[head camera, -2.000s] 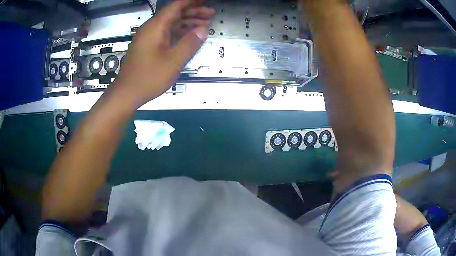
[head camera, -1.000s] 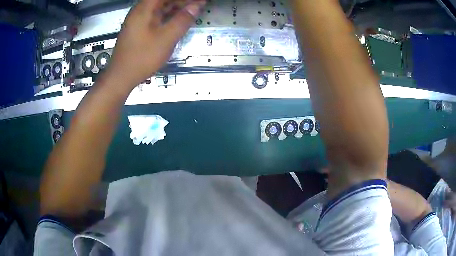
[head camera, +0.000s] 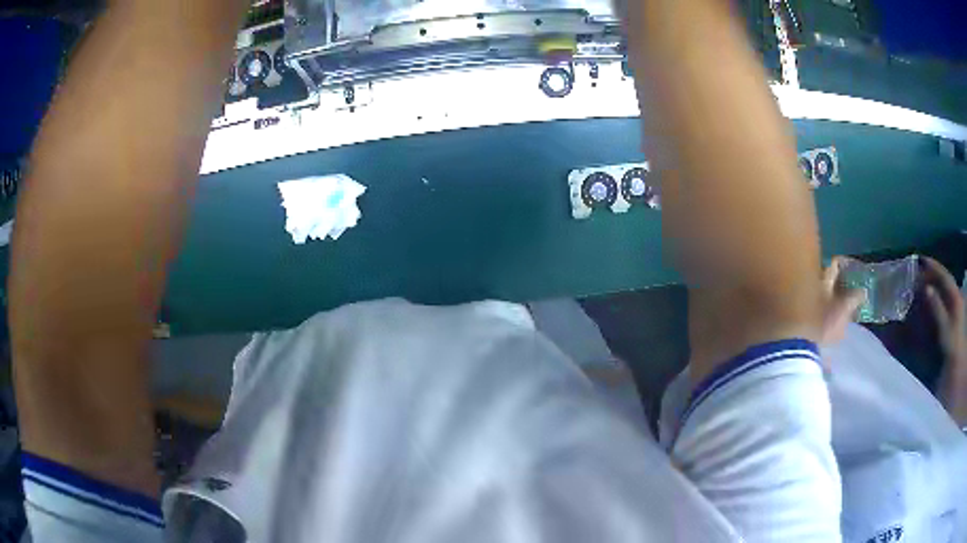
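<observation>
Both my forearms reach up past the top edge of the picture. My left hand and my right hand are cut off by that edge, so what they hold is hidden. Between the forearms is the silver fixture plate (head camera: 456, 40), its upper part out of the picture. Below it runs the white rail (head camera: 456, 106) with a single round part (head camera: 556, 81) on it. A crumpled white tissue (head camera: 320, 207) lies on the green worktop (head camera: 477, 223). A panel of round parts (head camera: 600, 189) lies partly behind my right forearm.
Another panel (head camera: 824, 167) shows right of my right forearm. At the far right a neighbouring worker's hands hold a small clear bag (head camera: 886, 291) with green bits. More round parts (head camera: 256, 70) sit at the upper left beside my left forearm.
The view has shifted, so the plate and rail sit higher. My left hand has left the picture at the top. The neighbour's hands with the clear bag have come into view.
</observation>
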